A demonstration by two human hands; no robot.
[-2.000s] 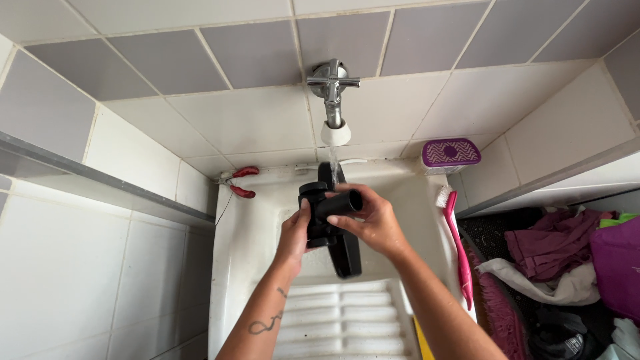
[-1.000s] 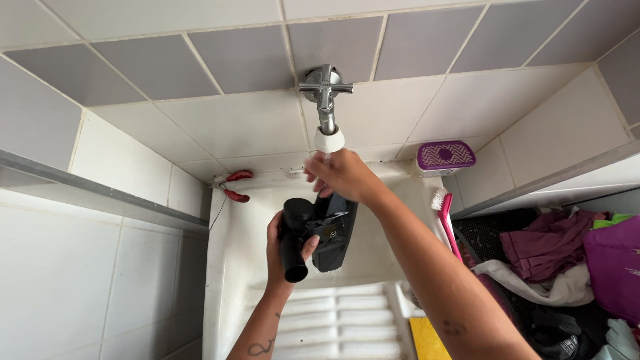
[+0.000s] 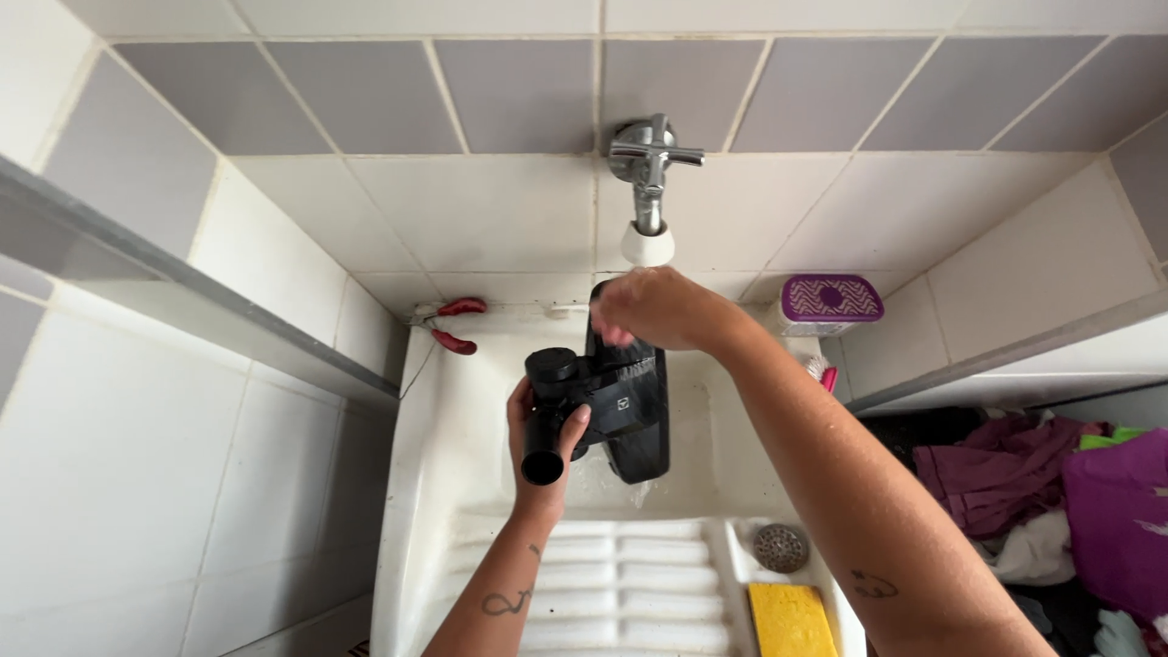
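Note:
My left hand [image 3: 546,447] grips the neck of a black plastic vacuum cleaner floor head [image 3: 634,401], held tilted over the white laundry sink [image 3: 721,438]. Its round tube opening points down toward me, and its wide part lies on the right, wet and dripping. My right hand [image 3: 652,310] is under the white spout tip of the chrome tap [image 3: 650,169], over the far end of the floor head; its fingers are blurred, and I cannot tell whether they touch the black plastic. Water runs off the floor head into the basin.
Red-handled pliers [image 3: 456,324] lie on the sink's back left corner. A purple-lidded container [image 3: 830,301] and a pink brush [image 3: 826,372] are at the right. Near the ribbed washboard [image 3: 616,584] are a metal drain strainer [image 3: 780,547] and a yellow sponge [image 3: 792,620]. Clothes [image 3: 1004,474] lie to the right.
My right hand has left the floor head's neck, where it was two seconds ago, and moved up under the tap. My left hand has kept hold, and the floor head has turned.

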